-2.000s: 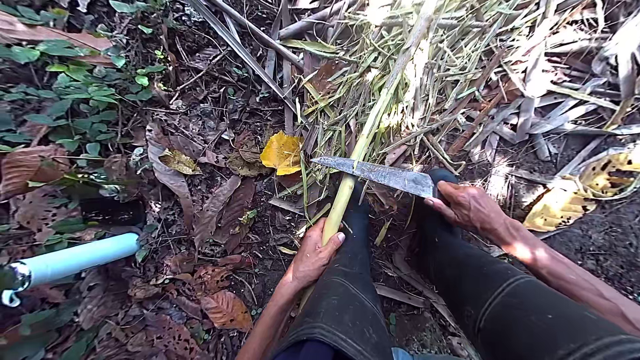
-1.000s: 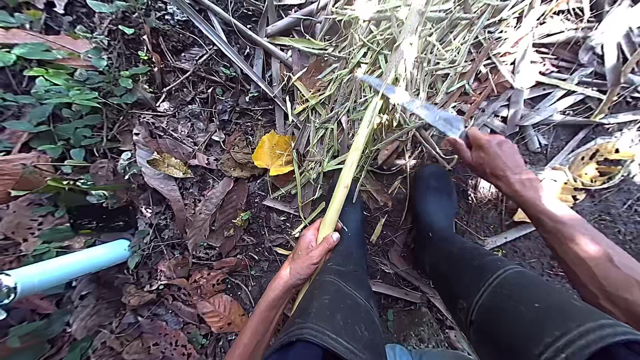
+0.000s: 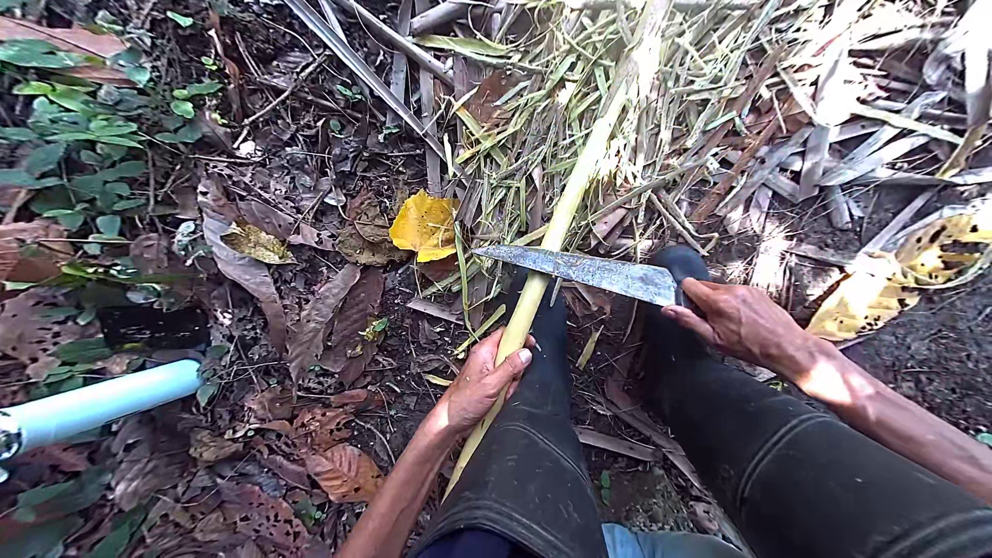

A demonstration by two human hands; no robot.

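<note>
A long, pale yellow-green stalk runs from beside my left leg up to the top of the view. My left hand is closed around its lower part, thumb on top. In my right hand is the dark handle of a knife with a long, stained metal blade. The blade lies across the stalk a little above my left hand, its tip pointing left. Whether the edge bites into the stalk cannot be told. Thin green and yellow shavings lie around the stalk's upper part.
My legs in dark rubber boots stand on either side below the knife. A light blue pipe lies at the left, below green plants. A yellow leaf and brown dry leaves cover the soil. Dry strips lie at the upper right.
One second ago the knife was farther up the stalk; my right hand has drawn it back down toward my left hand. My left hand keeps its hold on the stalk.
</note>
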